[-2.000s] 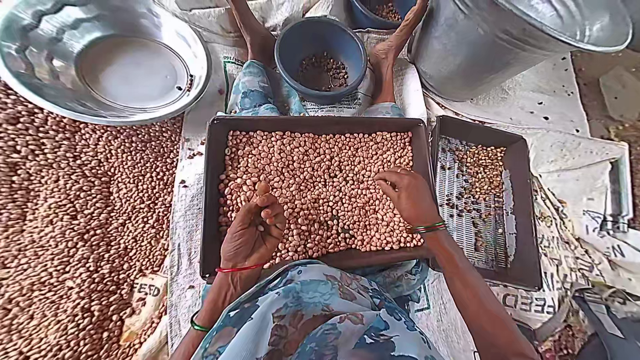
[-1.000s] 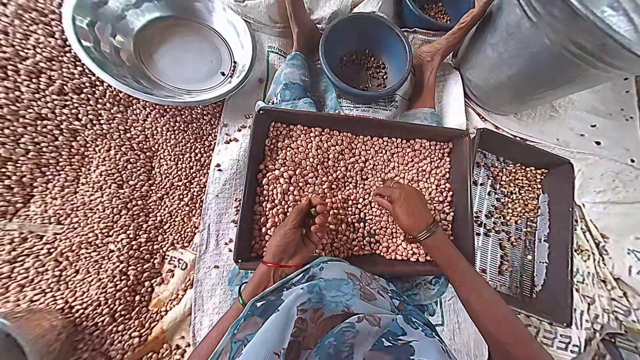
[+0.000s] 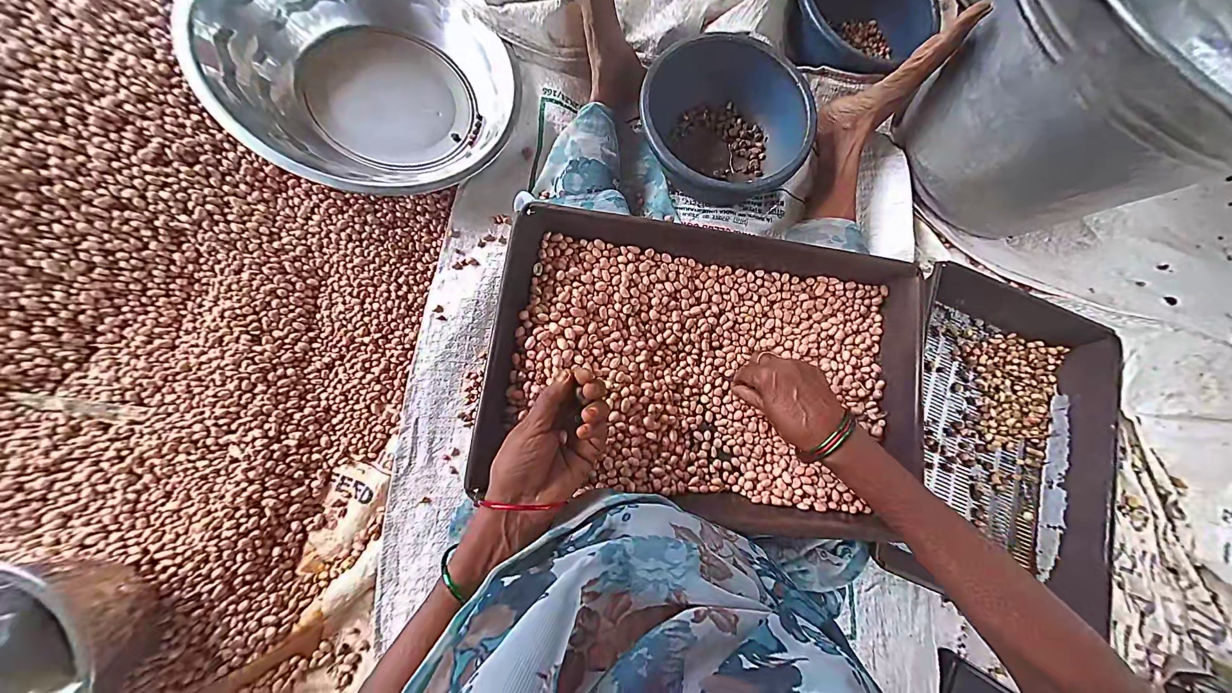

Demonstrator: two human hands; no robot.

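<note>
A dark rectangular tray (image 3: 717,252) full of pinkish-brown nuts or beans (image 3: 674,327) lies across my lap. My left hand (image 3: 558,428) is turned palm up over the tray's left part, with its fingers curled around something small and dark, too unclear to name. Over the right half, my right hand (image 3: 789,397) is bent palm down, its fingertips at the nuts; whether it pinches one is hidden. A second dark tray (image 3: 1088,462), holding smaller yellowish and dark pieces, stands against the first tray's right side.
A large heap of the same nuts (image 3: 221,385) spreads on the left. Beyond the tray are a shiny metal basin (image 3: 385,96), a blue bowl (image 3: 729,115) with dark bits between my feet, another blue bowl (image 3: 864,34) and a big metal tub (image 3: 1059,125). Woven sacks (image 3: 433,385) cover the ground.
The view has shifted left. My left hand, lifted with its fingertips raised two seconds ago, lowered over the tray, then turned more palm up. My right hand has stayed over the tray's right half.
</note>
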